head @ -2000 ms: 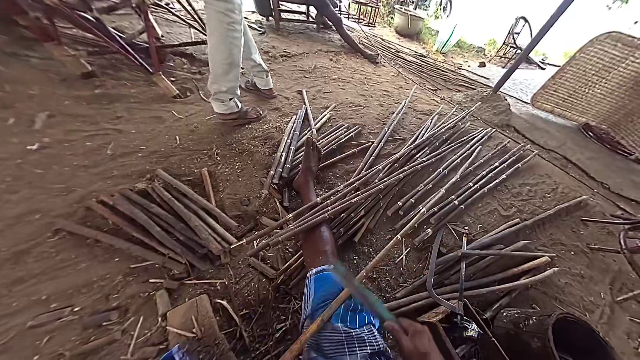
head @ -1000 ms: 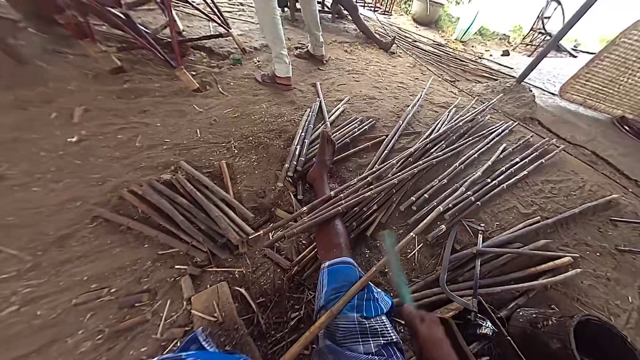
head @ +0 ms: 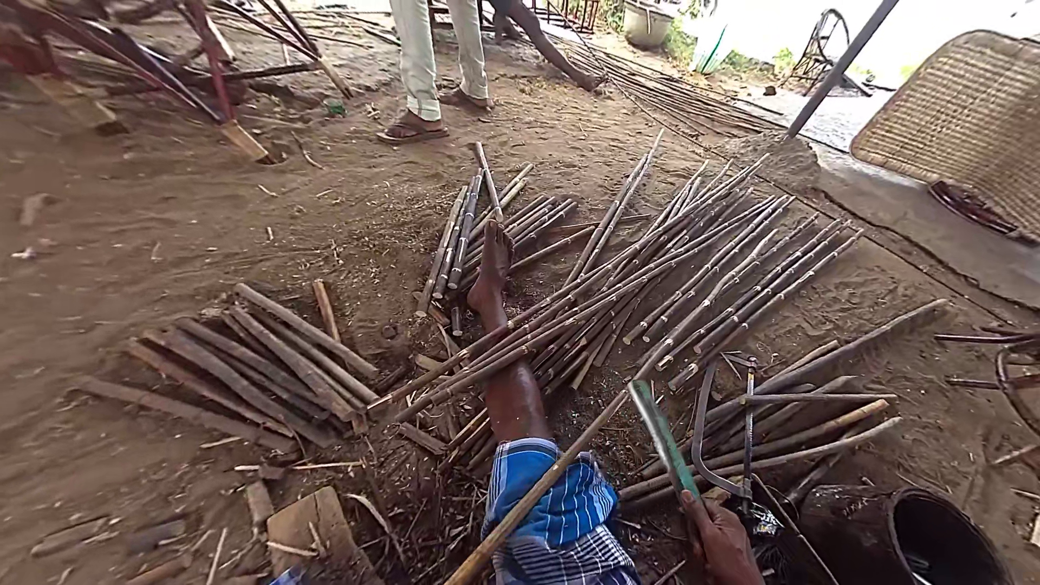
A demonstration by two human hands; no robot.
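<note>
My right hand (head: 719,536), at the bottom right, grips a long knife-like blade (head: 662,431) with a greenish face, pointing up and left. The blade's upper end lies at or near a long cane (head: 552,475) that slants from the bottom edge up across my lap. More jointed canes (head: 561,321) rest over my outstretched shin and fan out to the right. My left hand is out of the frame. A hacksaw (head: 707,422) leans on thicker sticks (head: 821,439) right of the blade.
Short split sticks (head: 268,366) lie at left, a wooden block (head: 317,532) below them. A dark metal container (head: 902,520) lies at bottom right. A person in light trousers (head: 439,57) stands ahead. A woven panel (head: 955,122) leans at upper right, beside a pole (head: 841,69).
The blade, lower near the lap two seconds ago, has tilted upward in my right hand and now reaches the cane higher up. The view has shifted somewhat.
</note>
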